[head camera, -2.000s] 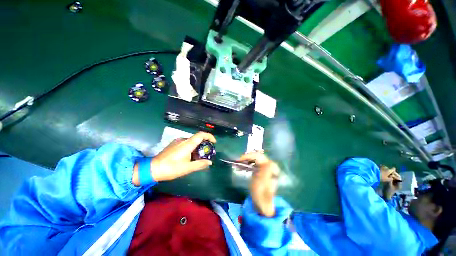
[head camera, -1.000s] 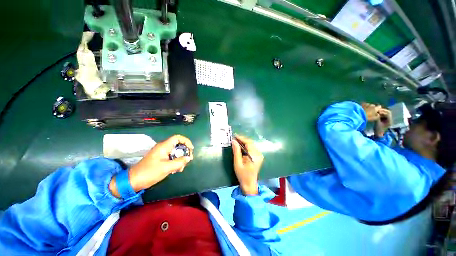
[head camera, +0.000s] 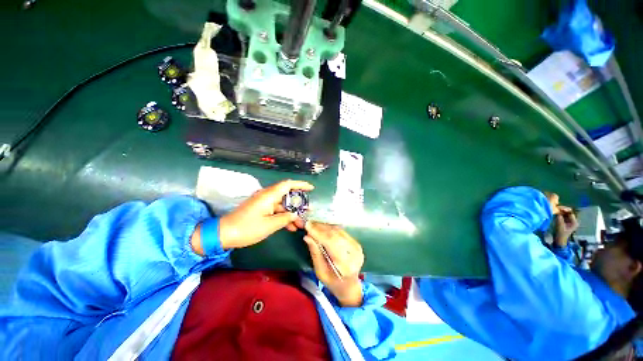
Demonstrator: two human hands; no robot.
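Note:
My left hand [head camera: 255, 217] holds a round module [head camera: 296, 202] between thumb and fingers, its pale centre facing up. My right hand [head camera: 337, 255] holds thin tweezers [head camera: 328, 259] like a pen, with the tip end at the module's lower edge. Whether the tip touches the module is too small to tell. The narrow white part strip [head camera: 349, 182] lies on the bench right of the fixture base. The press fixture's black base [head camera: 264, 147] shows glowing red digits, with the pale green press head [head camera: 282, 53] and clear block above it.
Several modules [head camera: 153, 117] lie left of the base, near a cream wad [head camera: 208, 77] and black cable [head camera: 92, 72]. A perforated white card [head camera: 361, 115] lies right, a white pad [head camera: 227, 185] in front. More modules [head camera: 433, 111] lie further right. A coworker's blue sleeve [head camera: 525, 261] is at the right.
My right hand with the tweezers has moved from the white strip left to the module in my left hand. The head view has shifted, so the fixture appears further right.

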